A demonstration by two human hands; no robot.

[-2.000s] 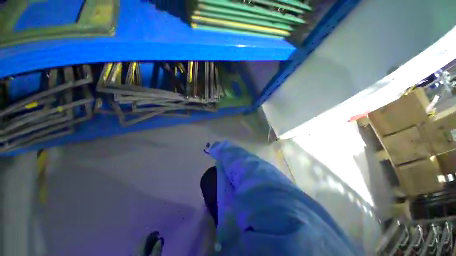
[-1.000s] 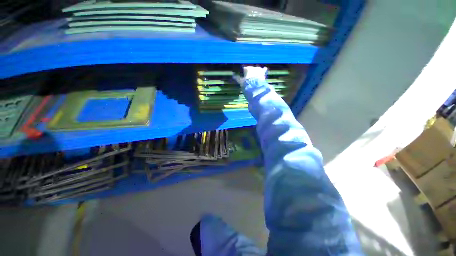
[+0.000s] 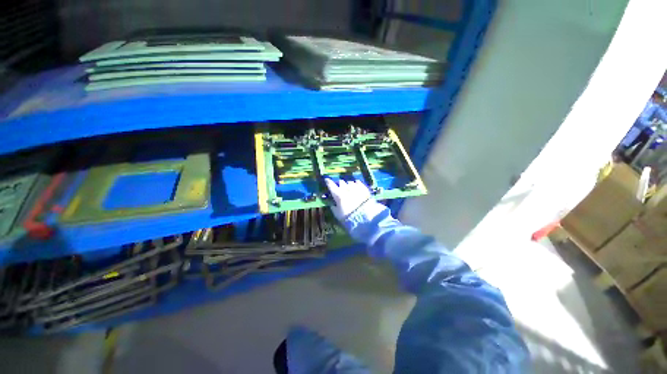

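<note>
A green open-frame fixture (image 3: pixel 269 175) with yellow side edges, several windows and small dark clips juts from the blue middle shelf, in front of similar green frames. My right hand (image 3: pixel 349 196), in a white glove and light blue sleeve, grips its front edge, with fingers over the top near the middle window. The thumb side under the edge is hard to see. My left hand is not in view.
A yellow-green frame (image 3: pixel 194 182) lies left on the same shelf. Pale green plates (image 3: pixel 179 73) are stacked above. Thin metal frames (image 3: pixel 110 281) fill the shelf below. A blue upright (image 3: pixel 457 80) stands right of the fixture. Cardboard boxes (image 3: pixel 603 212) are at the right.
My right hand has moved down and left from the stack. The green fixture now sticks out towards me, showing its windows and clips. The view has shifted.
</note>
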